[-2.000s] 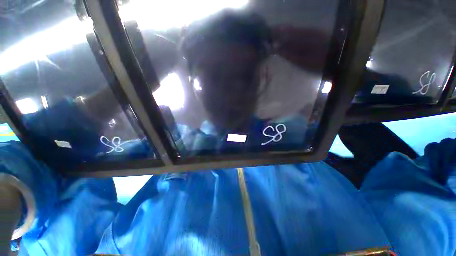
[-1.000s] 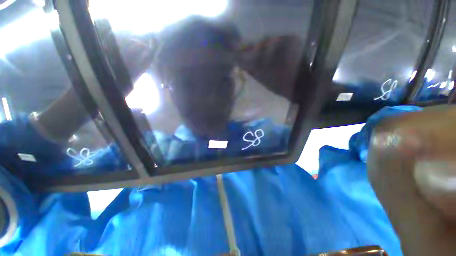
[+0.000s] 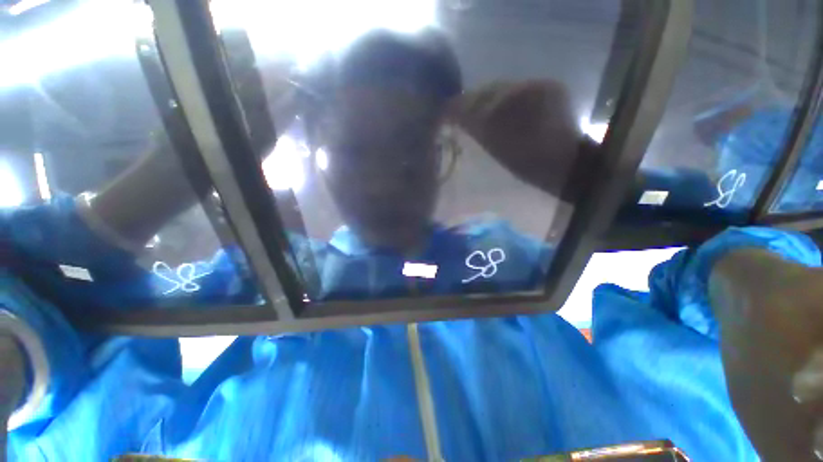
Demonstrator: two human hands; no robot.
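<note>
A black glossy tablet (image 3: 397, 189) lies in the tray (image 3: 433, 309) in front of me, with a small white label and a white "S8"-like scrawl. A second tablet (image 3: 108, 198) lies in the left slot. Both screens reflect a person with raised arms. My right hand (image 3: 776, 352) is blurred and cut off at the right edge, its fingers unclear. At the left edge only a wrist in a pale cuff shows; my left hand is out of the picture.
Another tablet (image 3: 713, 117) lies in a tray at the right, also labelled and marked. My blue smock (image 3: 343, 388) fills the lower part. A shiny dark edge with a gold rim (image 3: 623, 451) shows at the bottom; I cannot tell what it is.
My right hand has come into view at the right edge and moved slightly outward over the last second. The view shifted left over the trays, then partly back. The tablets stay in their slots.
</note>
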